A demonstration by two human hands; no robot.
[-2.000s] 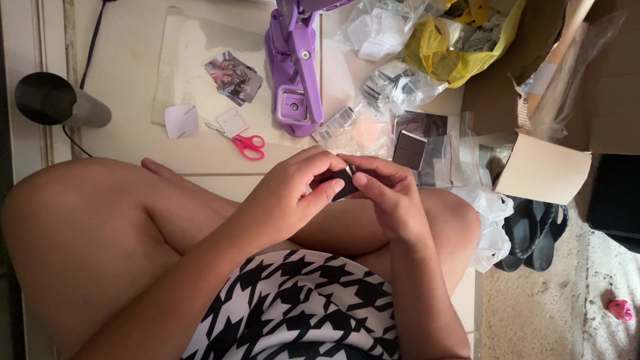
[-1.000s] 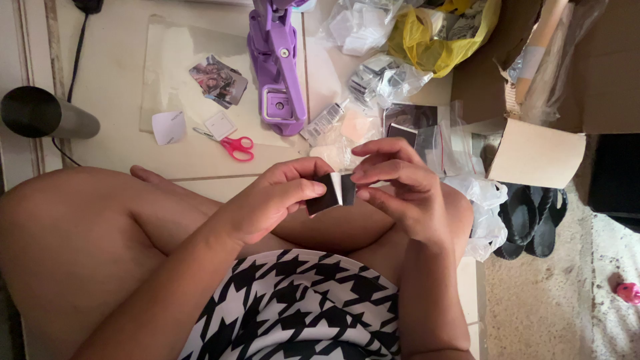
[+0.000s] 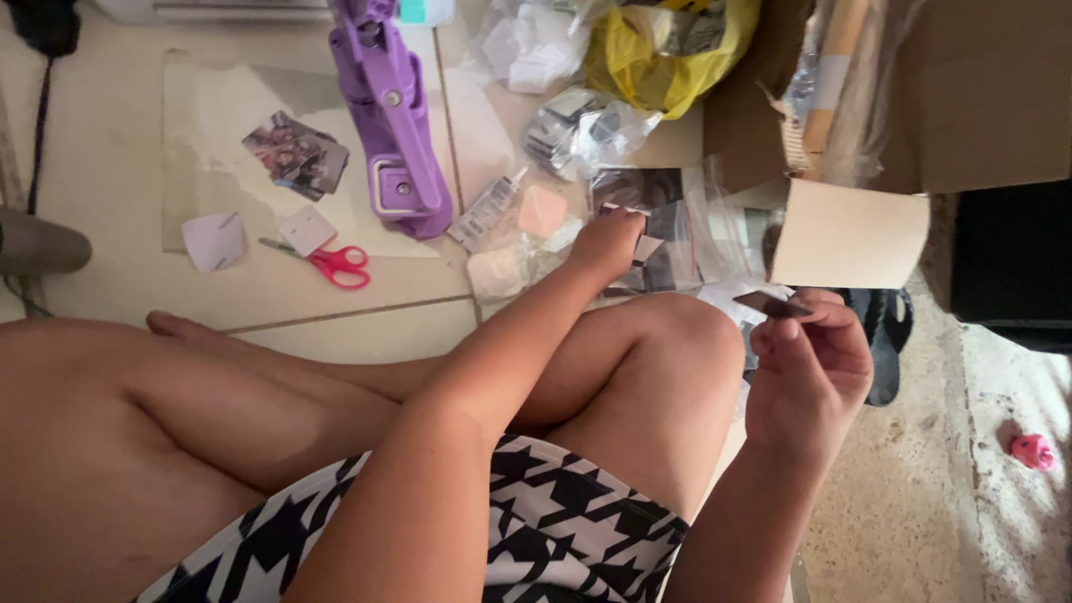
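My right hand (image 3: 808, 360) is raised over my knee and pinches a small dark flat square (image 3: 772, 305) between thumb and fingers. My left hand (image 3: 610, 243) reaches across to a clear plastic sleeve (image 3: 691, 226) holding dark sheets; its fingertips touch the things there, and whether they grip one is hidden. Left of that hand lie a pale peach square (image 3: 543, 210) and clear plastic wrap. A purple hand press (image 3: 402, 142) stands on the tiles. Beside it are pink-handled scissors (image 3: 342, 267), a white square card (image 3: 308, 229) touching them, and a pile of cut photo prints (image 3: 297, 155).
At the back are a clear bag of metallic parts (image 3: 578, 134), a bag of white pieces (image 3: 536, 42) and a yellow plastic bag (image 3: 662, 67). A cardboard box (image 3: 980, 100) with an open flap stands right, near black slippers (image 3: 889, 343). A dark cylinder (image 3: 42, 243) lies far left.
My hands have parted. The left has moved from my lap to the plastic sleeve; the right has moved right, holding the dark square that was between both hands.
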